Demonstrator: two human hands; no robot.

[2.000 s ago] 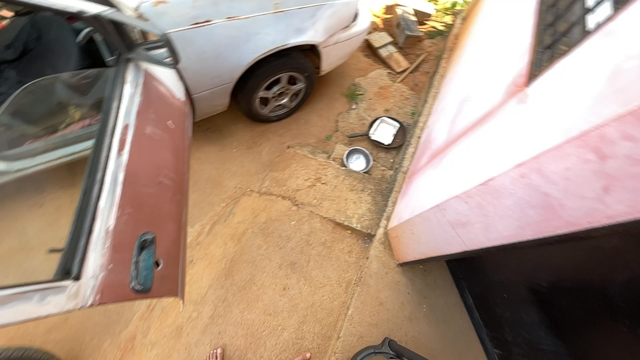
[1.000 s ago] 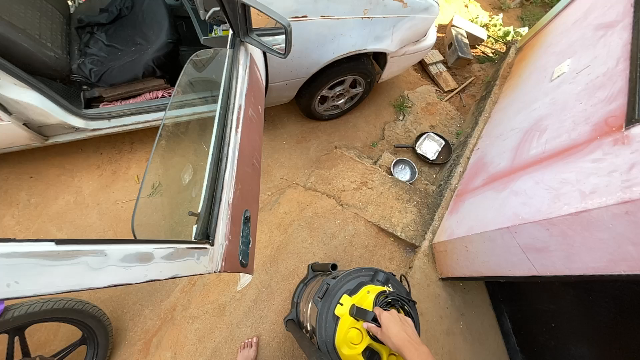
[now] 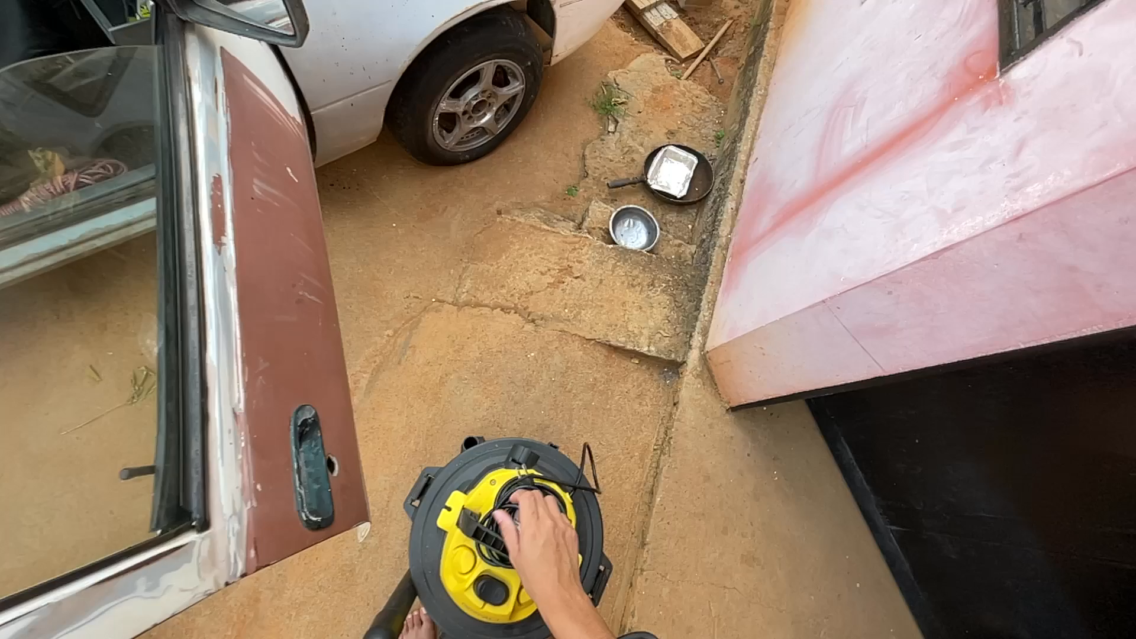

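A yellow and black canister vacuum cleaner (image 3: pixel 461 550) stands on the ground at the bottom middle. A black power cord (image 3: pixel 506 493) lies coiled on its top around the handle. My right hand (image 3: pixel 543 541) reaches in from below and rests over the coiled cord, fingers spread and partly bent; whether they grip the cord or handle is hard to tell. A black hose or tube (image 3: pixel 392 611) is at the vacuum's lower left. My left hand is not in view.
An open car door (image 3: pixel 284 293), patched in brown, stands at the left. Behind it is a white car's wheel (image 3: pixel 479 102). A frying pan (image 3: pixel 701 182) with a foil tray and a metal bowl (image 3: pixel 634 229) lie near the pink wall (image 3: pixel 887 177). The concrete (image 3: pixel 577 284) has a broken step.
A second ago my right hand was at the vacuum's handle; now its fingers are spread over the cord. Two seconds ago only a black edge showed at the bottom, with no hand in view.
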